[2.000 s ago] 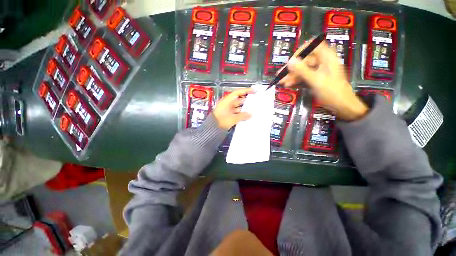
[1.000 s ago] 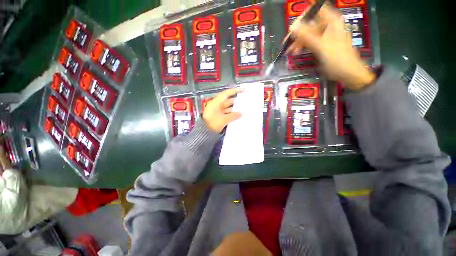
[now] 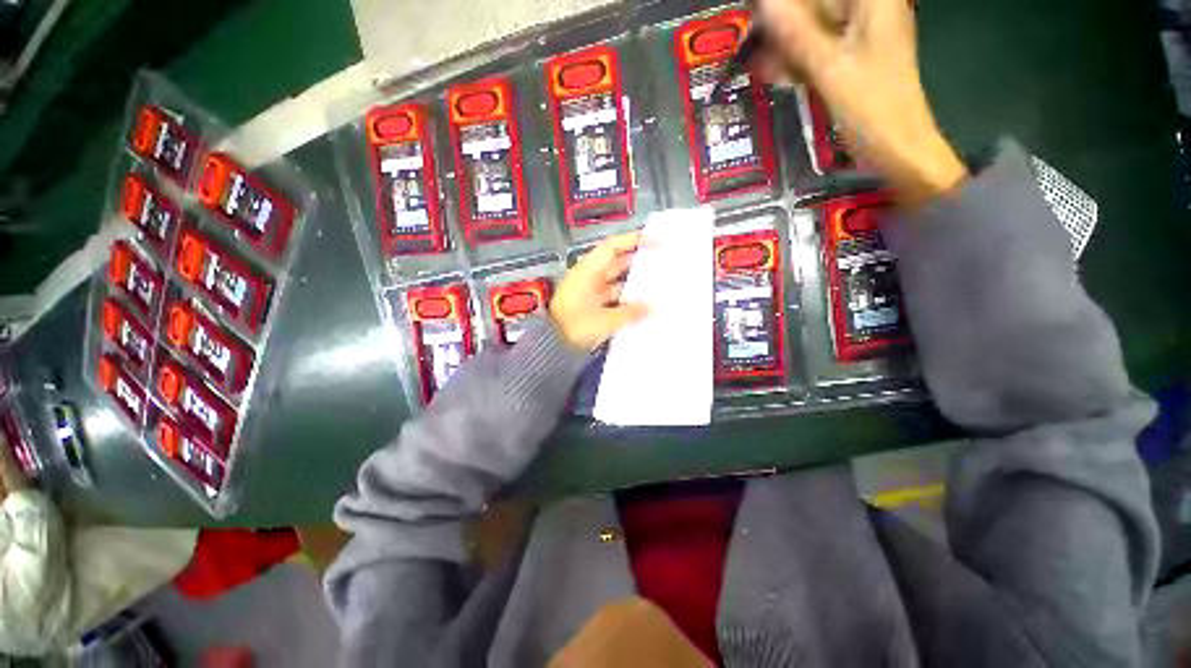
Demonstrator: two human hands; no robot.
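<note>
The blister tray [image 3: 523, 264] in front of me holds red-and-black units in two rows. My left hand [image 3: 600, 295] is over its lower row and holds a plain white label sheet [image 3: 666, 326], which covers part of that row. My right hand [image 3: 849, 65] is at the upper right of the tray, near the top edge of the picture, and holds dark tweezers [image 3: 746, 54]. The tweezers point down-left over an upper-row unit [image 3: 725, 124]. Their tip is blurred, and I cannot tell whether a sticker is on it.
A second filled blister tray [image 3: 159, 290] lies at the left. A small-label sheet [image 3: 1064, 206] lies at the right by my sleeve. A pale board [image 3: 444, 39] is beyond the tray. Part of another person [image 3: 29, 561] shows at the lower left edge.
The trays have shifted left in the picture and a pale board has come into view at the top. My right hand has moved up, away from the sheet, with the tweezers. My left hand still holds the sheet.
</note>
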